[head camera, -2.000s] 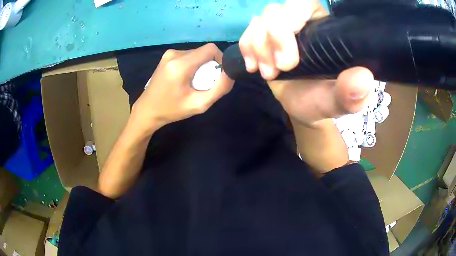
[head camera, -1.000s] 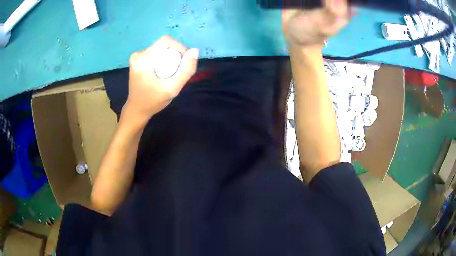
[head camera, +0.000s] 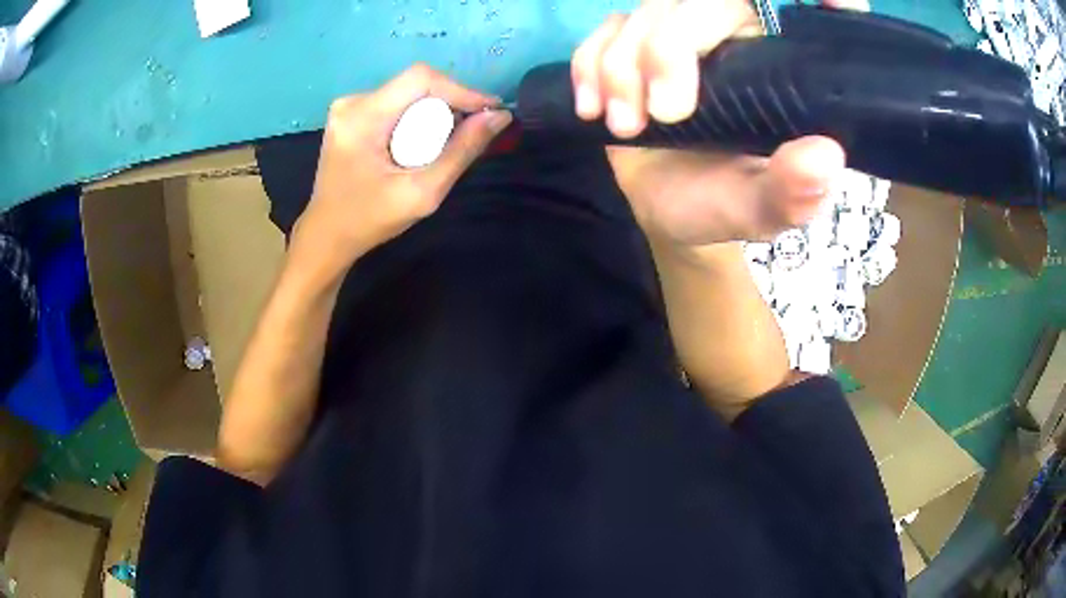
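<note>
My left hand (head camera: 380, 158) grips a white plastic body (head camera: 422, 132); its round end shows and the rest is hidden by my fingers. My right hand (head camera: 701, 140) is wrapped around a thick black electric screwdriver (head camera: 923, 111) with a ribbed grip, held level with its nose to the left. The thin bit points at my left fingertips, beside the white body. Whether the bit touches a screw is too small to tell.
The green bench (head camera: 292, 70) spans the top, with a white piece (head camera: 220, 14) and another white body (head camera: 18, 44) at its left. White parts lie at upper right. Below are a left carton (head camera: 140, 292) holding a small white piece and a right carton (head camera: 923, 280) full of white bodies.
Since a second ago my right hand has brought the screwdriver down and nearer, its bit meeting my left hand. My left hand has moved slightly right and up, still holding a white body.
</note>
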